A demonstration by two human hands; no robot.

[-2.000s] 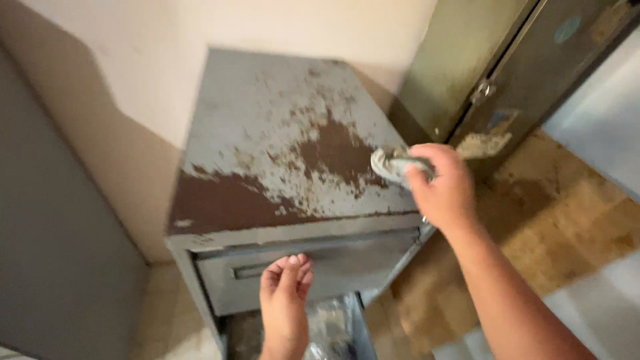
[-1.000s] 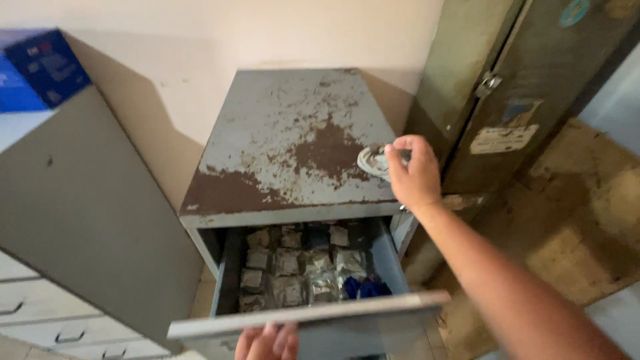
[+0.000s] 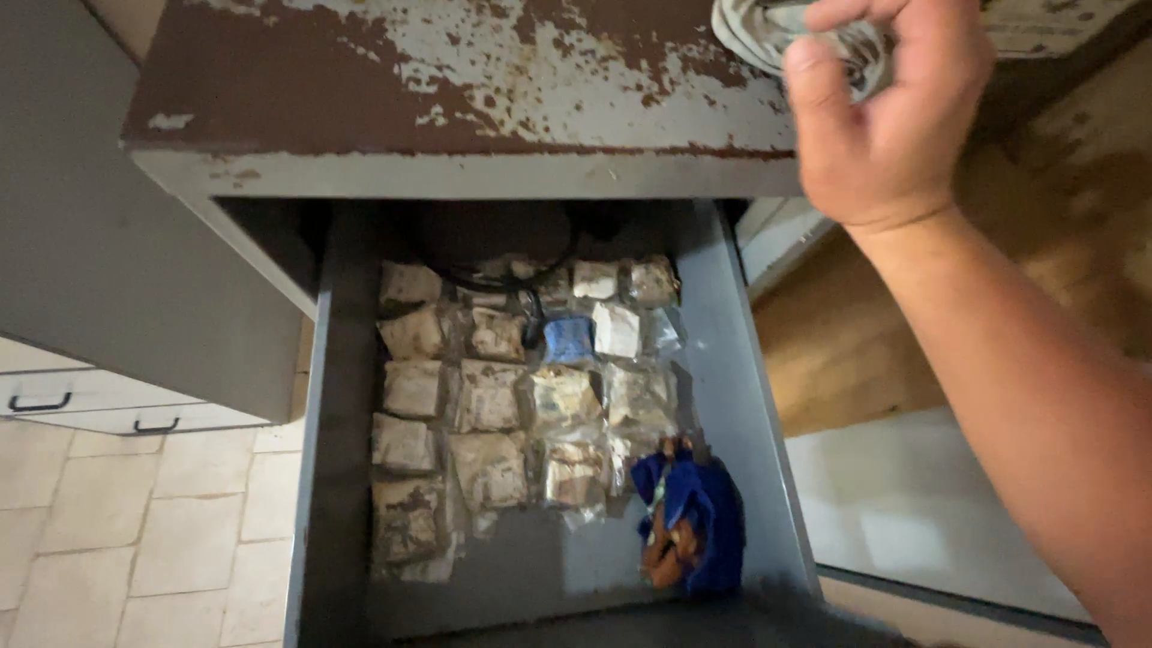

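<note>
My right hand (image 3: 886, 117) holds a coiled pale cable (image 3: 760, 36) between thumb and fingers, over the right front part of the rusted top of a grey metal cabinet (image 3: 468, 175). Below, a metal drawer (image 3: 781, 459) is pulled out. Rows of small packets in clear plastic (image 3: 489, 396) lie in it, most of them brownish white, along with a blue packet (image 3: 568, 338). A bunched dark blue cloth (image 3: 715, 526) with orange-brown parts rests at the drawer's front right. A black cable (image 3: 481, 284) crosses the rear packets. My left hand is out of view.
At the left stands a grey cabinet (image 3: 135, 225) whose white drawers have black handles (image 3: 40, 402). Pale floor tiles (image 3: 184, 540) show beneath it. To the right are a brown stained surface (image 3: 855, 360) and a light grey panel (image 3: 927, 504).
The drawer, shut two seconds ago, has come open, with my left hand at its front edge one second ago. My right hand still holds the coil. The view has moved closer to the drawer.
</note>
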